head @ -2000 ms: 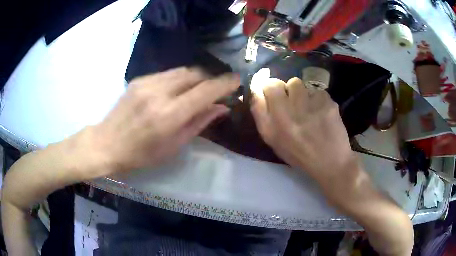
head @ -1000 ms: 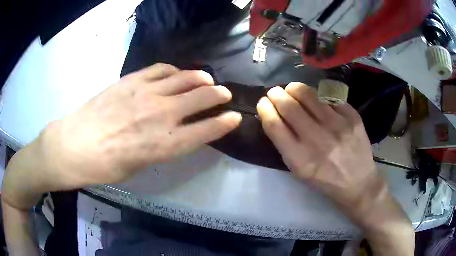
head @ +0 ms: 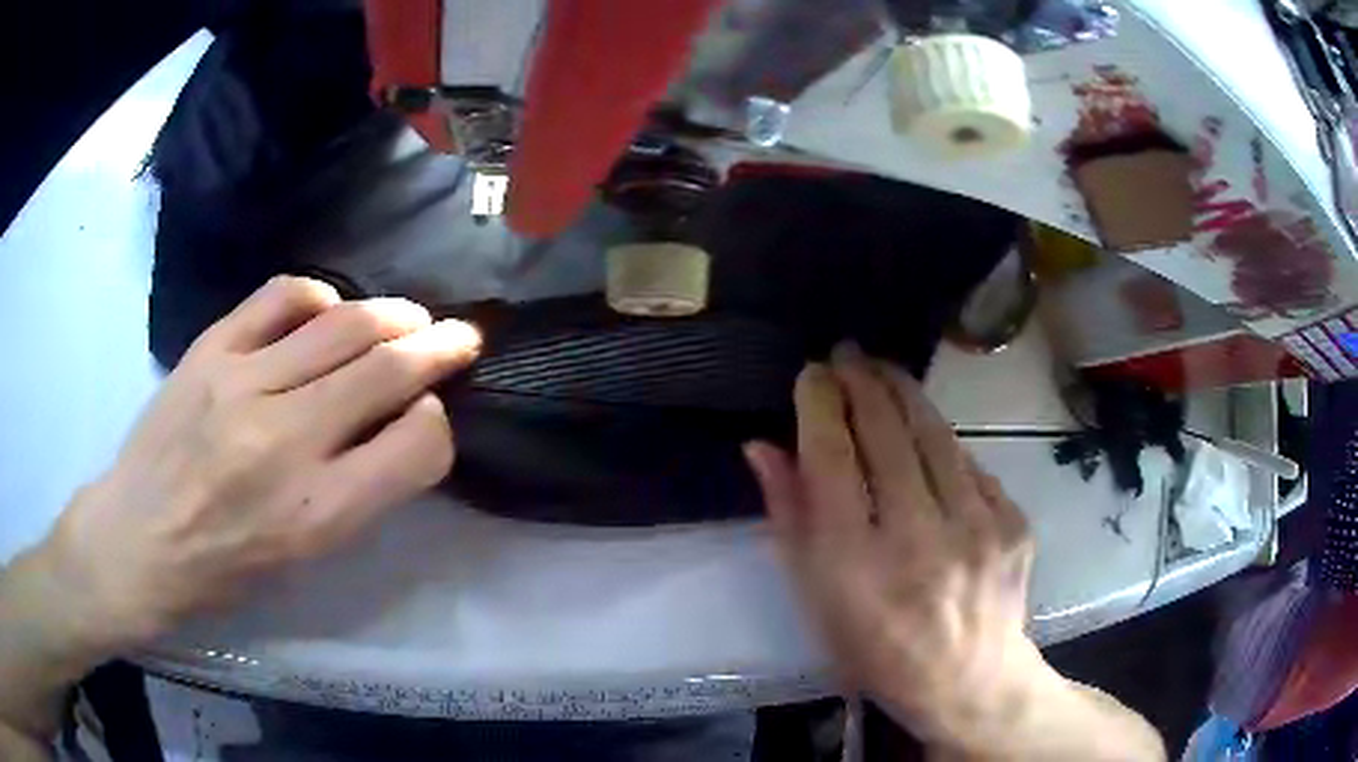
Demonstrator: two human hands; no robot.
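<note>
A dark garment panel (head: 626, 462) lies on the white table below the red sewing machine head (head: 596, 104). A ribbed dark piece (head: 641, 362) lies along it between my hands. My left hand (head: 298, 432) presses on the panel's left part, fingertips at the left end of the ribbed area. My right hand (head: 909, 521) lies at the panel's right part, fingers close together and thumb apart. The metal presser foot (head: 489, 194) is behind my left fingertips, over dark cloth.
A cream ridged knob (head: 658, 280) hangs over the panel; another (head: 961, 93) is at the top. A scissor handle loop (head: 1001, 305), dark scraps (head: 1120, 432) and a crumpled white scrap (head: 1214, 491) are at the right. A printed ruler (head: 492, 694) runs along the front edge.
My view has shifted to the right. My hands were close together near the presser foot and are now farther apart, with the ribbed piece laid out between them. My right hand has moved rightward along the cloth.
</note>
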